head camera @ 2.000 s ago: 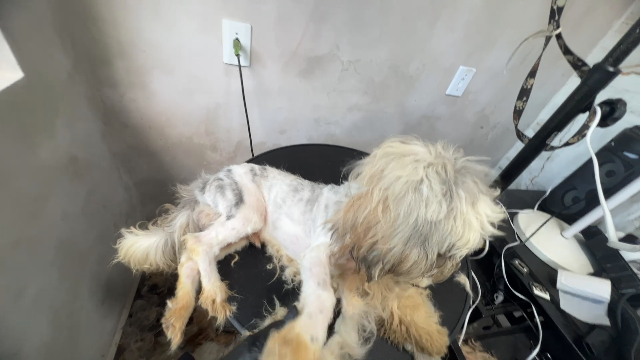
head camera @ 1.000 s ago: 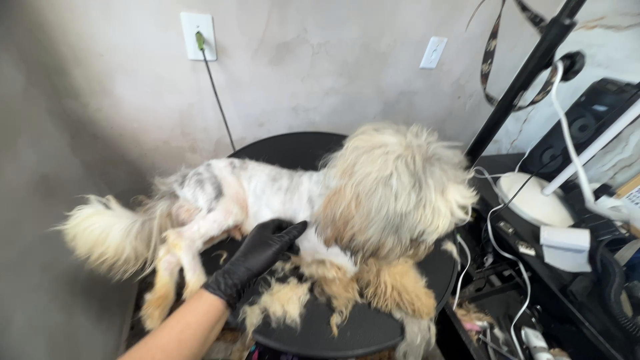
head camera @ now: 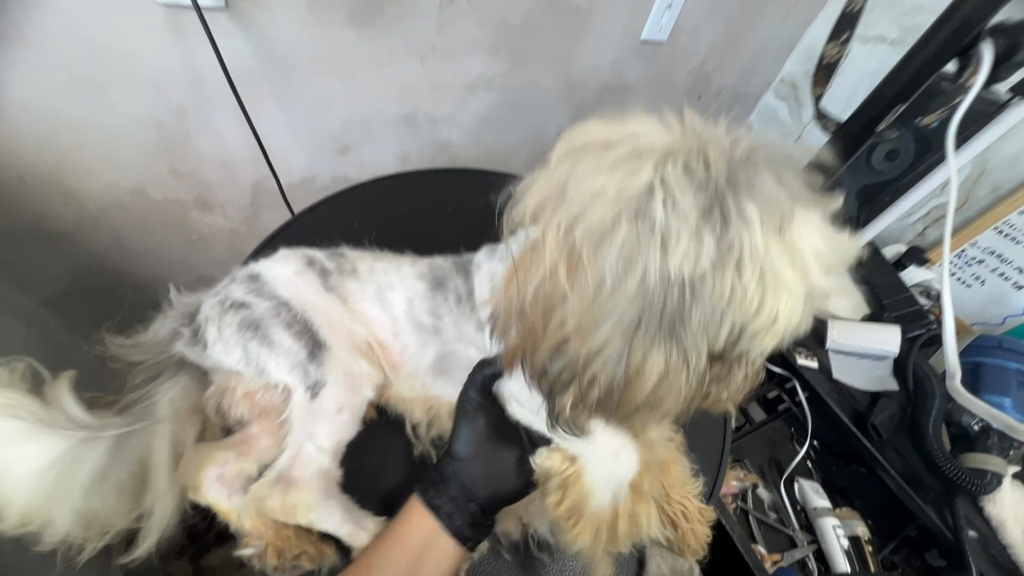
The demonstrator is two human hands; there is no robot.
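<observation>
A dog with a short-clipped white and grey body lies on a round black table. Long cream and tan hair still covers its head, and its tail is long-haired too. My left hand, in a black glove, is closed around the upper part of a front leg by the chest; some fingers are hidden behind the leg. Fluffy tan hair covers the lower front legs. My right hand is out of view.
At the right, a black cart holds hair clippers, scissors, white cables and a black coiled hose. A dark slanted pole rises behind the dog's head. A black cord hangs along the wall.
My left hand came into view and moved from beside the dog's chest onto its front leg. The dog's head and front legs have shifted. The view is now closer.
</observation>
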